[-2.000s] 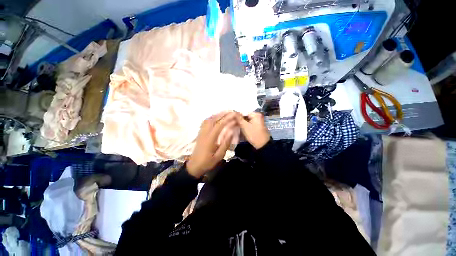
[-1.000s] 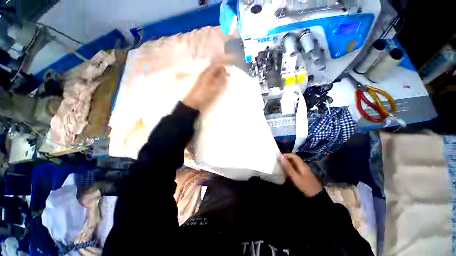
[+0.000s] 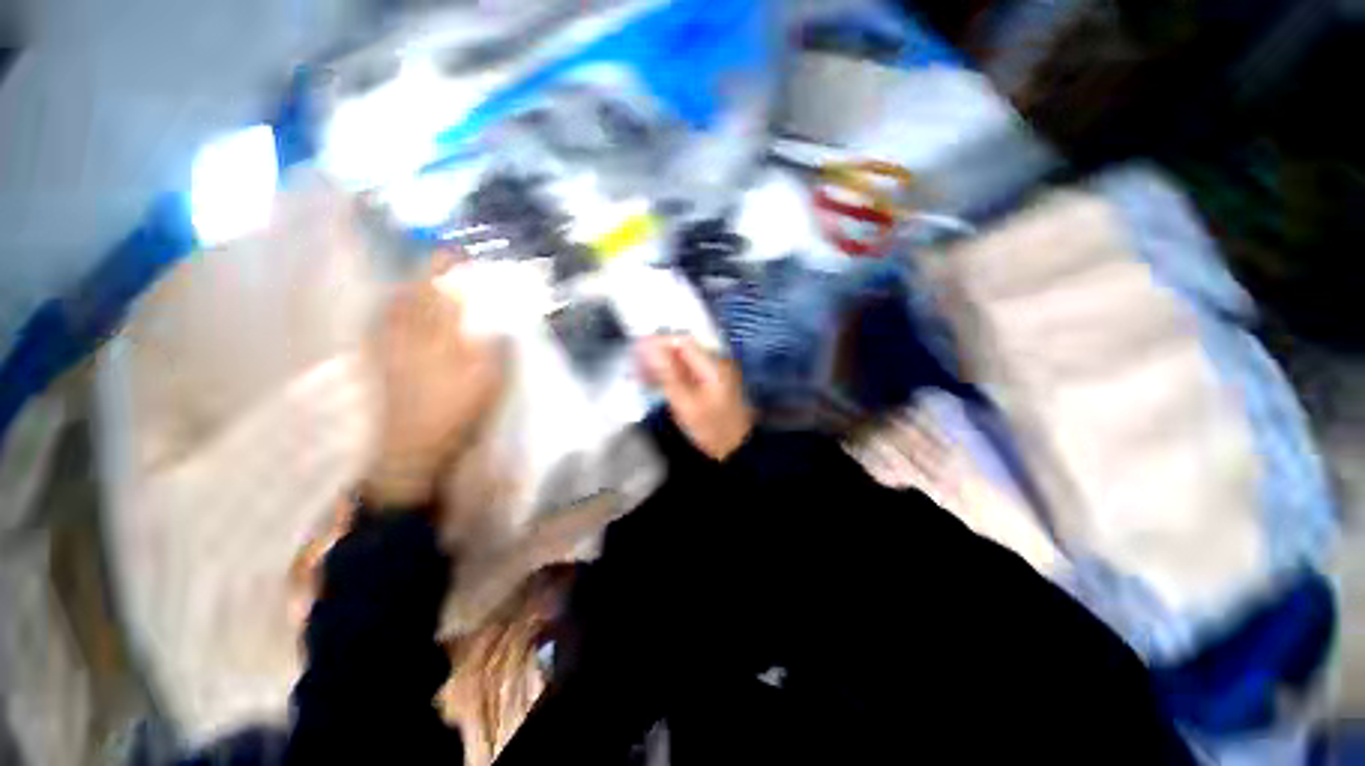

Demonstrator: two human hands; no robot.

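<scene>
The frame is strongly blurred. The peach fabric panel (image 3: 554, 434) looks near white under the lamp and lies in front of the needle area. My left hand (image 3: 431, 382) is on the panel's left part, back up; whether its fingers grip cloth is too blurred to tell. My right hand (image 3: 701, 392) is at the panel's right edge, below the yellow sticker (image 3: 626, 237), its fingertips together beside the white strip (image 3: 666, 304). What its fingertips hold is not clear. The white and blue sewing machine (image 3: 599, 120) stands behind both hands.
Wide peach sheets (image 3: 225, 494) spread at left. Red and orange scissors (image 3: 861, 210) and checked fabric (image 3: 771, 322) lie right of the needle area. Stacked peach panels (image 3: 1108, 359) on blue floral fabric (image 3: 1284, 434) are at right. Bunched peach cloth (image 3: 502, 673) hangs below the table edge.
The view has swung, so the machine shows further left and the stacked panels nearer. My right hand has moved from the panel's near corner to just below the needle area.
</scene>
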